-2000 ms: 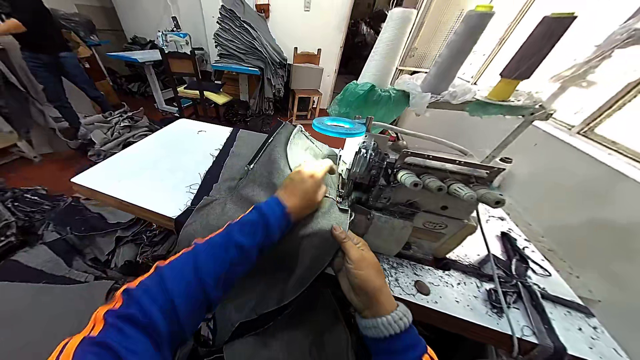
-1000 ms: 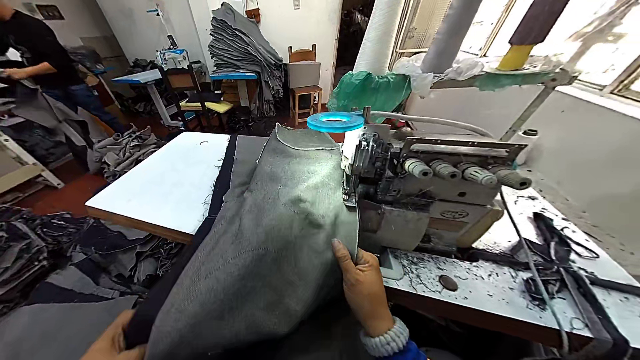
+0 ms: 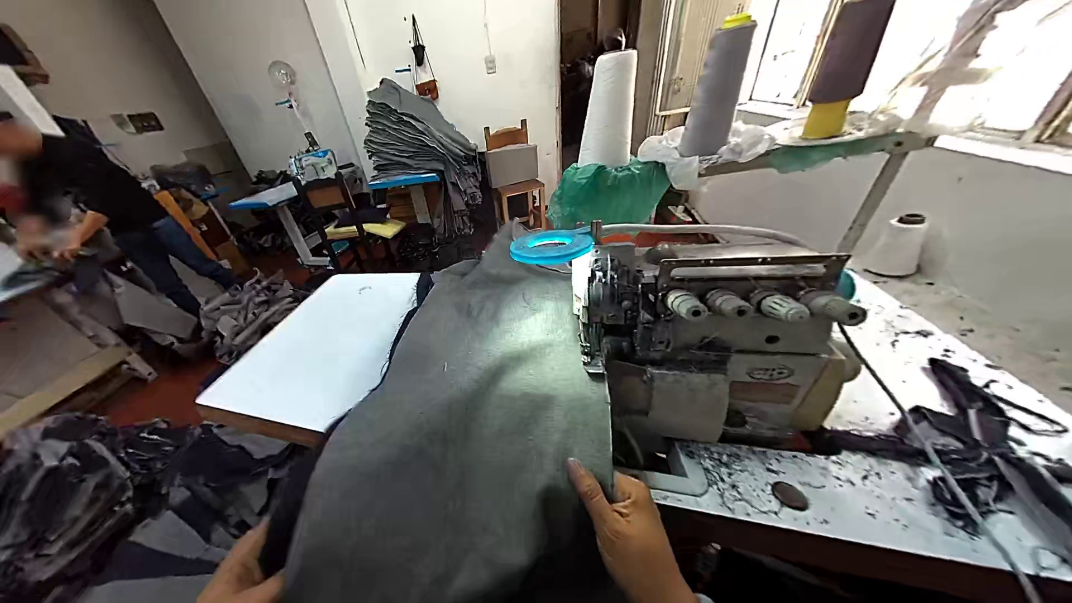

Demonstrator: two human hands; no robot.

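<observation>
A long grey fabric panel (image 3: 469, 402) lies over the table, its right edge under the presser foot of an overlock sewing machine (image 3: 712, 335). My right hand (image 3: 628, 528) grips that edge in front of the needle area, thumb on top and fingers beneath. At the lower left, my left hand (image 3: 247, 569) holds the panel's near left edge, where dark cloth shows underneath; part of this hand is out of frame. A blue ring (image 3: 551, 246) sits by the machine head, next to the far part of the panel.
Thread cones (image 3: 609, 109) stand on a rack behind the machine. Dark scraps (image 3: 971, 452) and a dark round object (image 3: 790, 496) lie on the right tabletop. The white table extension (image 3: 310, 352) is at left. Cloth heaps (image 3: 67, 494) cover the lower left; a person (image 3: 109, 193) stands beyond.
Two seconds ago my left hand was on the cloth near the presser foot; it moved back to the panel's near left edge. The panel now extends farther beyond the machine head than one second ago.
</observation>
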